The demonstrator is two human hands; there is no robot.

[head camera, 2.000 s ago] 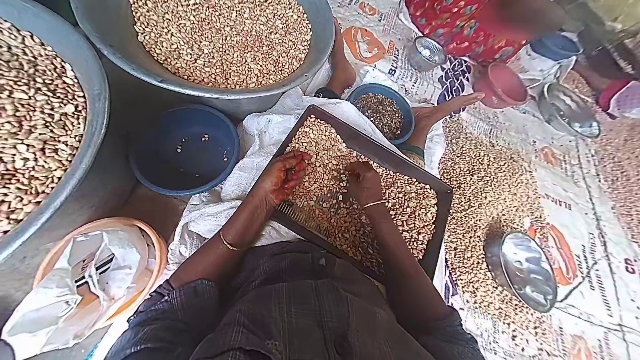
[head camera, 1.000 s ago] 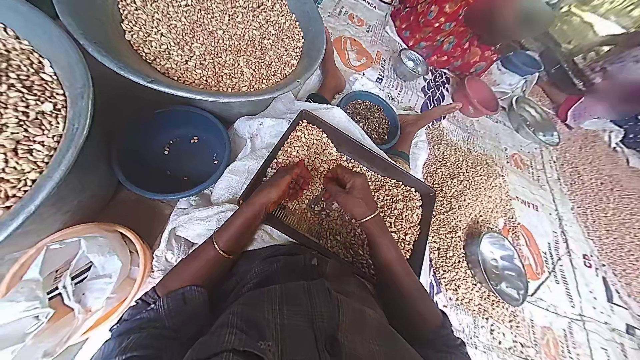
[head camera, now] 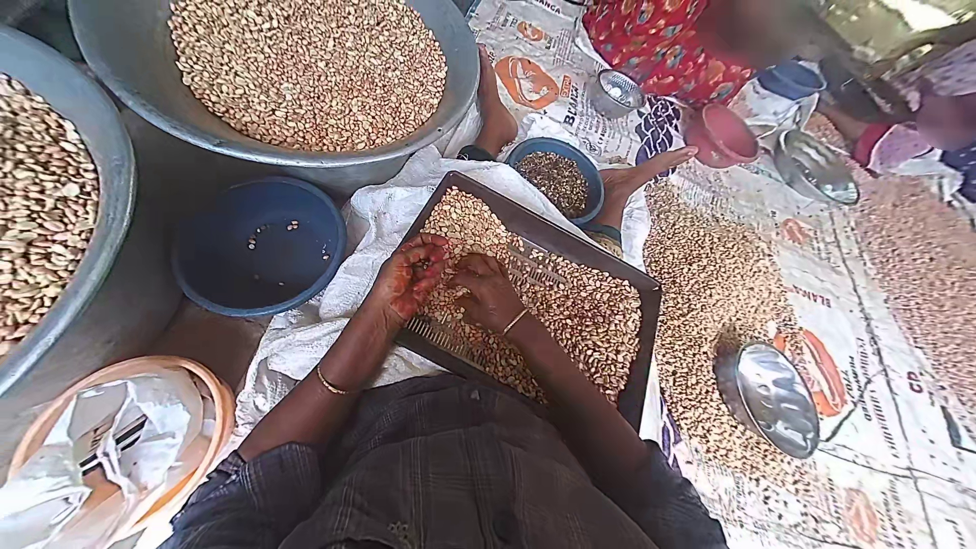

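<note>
A dark rectangular tray with a slotted bottom lies tilted across my lap, spread with split, nut-like kernels. Over its left part, my left hand is palm up with curled fingers; a small dark bit shows in the palm, and the skin is stained red. Just right of it, my right hand hangs over the kernels with its fingertips bent together; whether it pinches anything is hidden. A blue bowl with a few kernels stands left of the tray. A smaller blue bowl of dark bits stands beyond it.
Large metal basins of kernels stand at the left and back. An orange-rimmed tub holds white plastic. On the printed sheet at right are loose kernels, a steel bowl and a red bowl. Another person sits beyond.
My left hand has turned more palm up and its fingers have opened somewhat since a second ago. My right hand stays close beside it over the tray.
</note>
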